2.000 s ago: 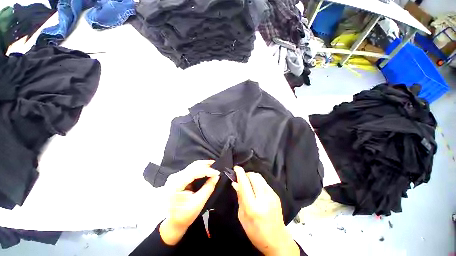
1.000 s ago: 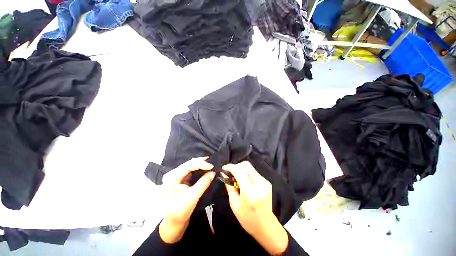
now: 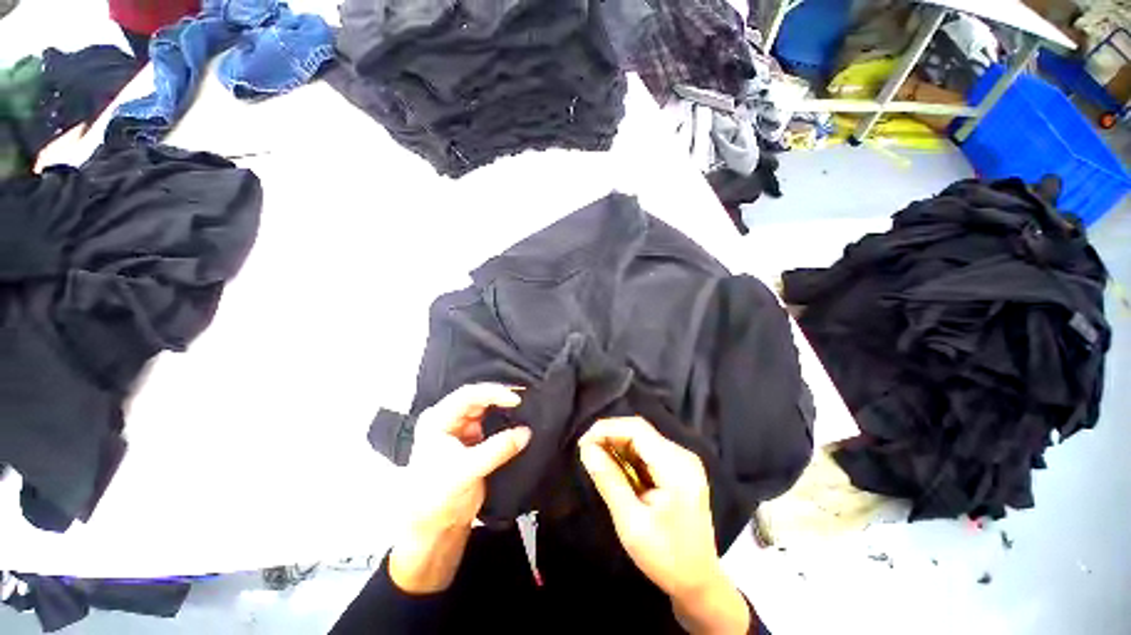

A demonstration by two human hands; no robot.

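Note:
A black garment (image 3: 595, 285), perhaps trousers, lies bunched on the white table in front of me. My left hand (image 3: 461, 465) holds a fold of it between thumb and fingers, left of the raised middle part. My right hand (image 3: 647, 496) is to the right of that fold, fingers curled around small thread snips. Only a yellowish bit of the snips (image 3: 630, 466) shows in the palm; the blades are hidden. A small white strip with a red tip (image 3: 531, 548) hangs near my lap between my wrists.
A crumpled black garment (image 3: 137, 261) lies left on the white table (image 3: 298, 323). Dark stacked garments (image 3: 496, 75), blue denim (image 3: 275, 52) and plaid cloth (image 3: 688, 50) are at the far side. A large black heap (image 3: 980, 347) is right, off the table, before a blue crate (image 3: 1048, 137). Red cloth shows top left.
My hands have moved apart; the right moved right and down, away from the left fingertips. The left still holds the cloth. The view has shifted slightly.

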